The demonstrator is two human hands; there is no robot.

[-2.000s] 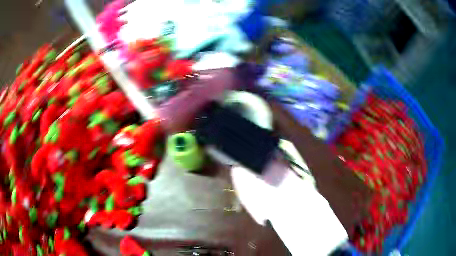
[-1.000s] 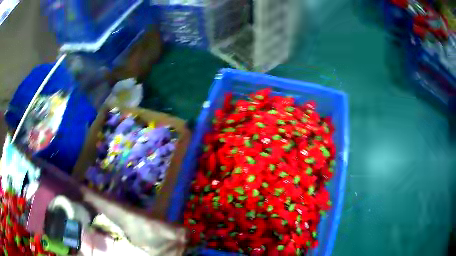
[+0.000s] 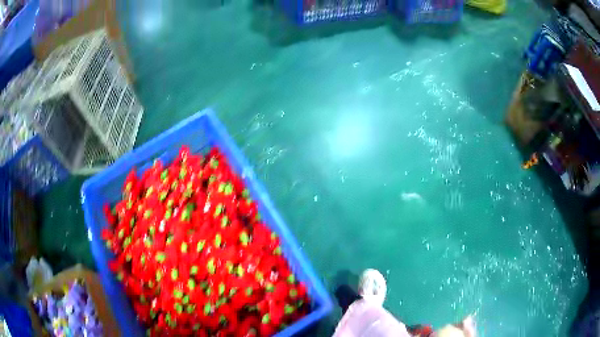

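Note:
A large blue plastic crate stands on the floor at the lower left, heaped with red chili plush toys with green tips. My left hand is not in view. A small skin-toned, blurred shape beside a bit of red at the bottom edge, right of centre, may be part of my right hand. It is cut off, and I cannot tell whether it holds anything.
A white shoe and pale pink clothing show at the bottom. A carton of purple plush toys and a pale slatted crate stand left. Glossy green floor spans the middle. Cluttered goods line the right; blue crates stand at the top.
The view has swung right, from the table to the floor. The crate of red toys now lies farther left, and the table with the green thread cone has left the picture.

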